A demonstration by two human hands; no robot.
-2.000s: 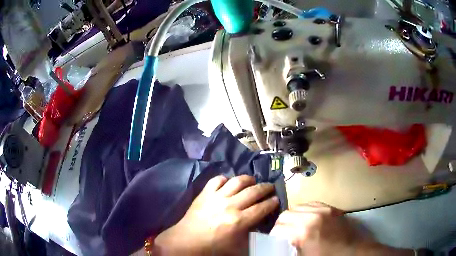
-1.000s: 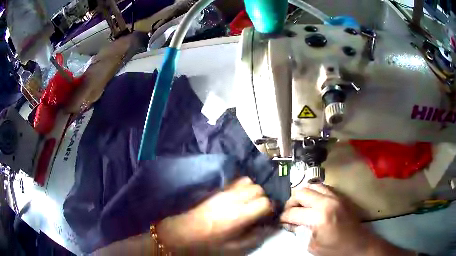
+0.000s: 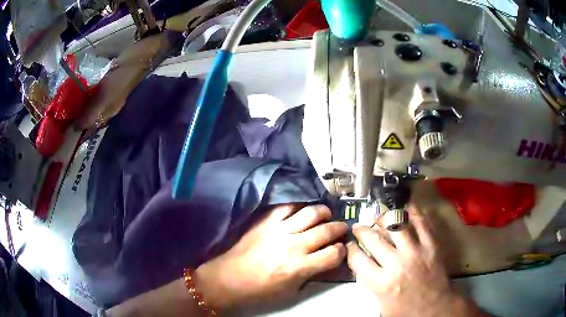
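Note:
The dark purple-navy garment piece (image 3: pixel 167 145) lies crumpled left of and under the sewing machine head (image 3: pixel 347 111). My left hand (image 3: pixel 291 247) lies on the cloth just left of the presser foot (image 3: pixel 352 204), fingers bent and pressing its edge. My right hand (image 3: pixel 400 260) is right of it, its fingertips close below the needle area and tension knob, at a small white piece (image 3: pixel 367 215) and the cloth edge. The two hands almost touch. Whether my right fingers pinch the cloth or the white piece is hard to tell.
A blue lamp tube (image 3: pixel 202 124) hangs over the cloth. A teal-green fixture (image 3: pixel 349 17) hangs above the head. A red bag (image 3: pixel 487 201) lies under the machine arm, another red bag (image 3: pixel 65 111) at far left. A slim yellow-green tool (image 3: pixel 535 257) lies at the bed's right edge.
The view has shifted, so the machine appears further right. My right hand has moved up close to the presser foot, with its fingers more spread. My left hand has moved slightly up along the cloth.

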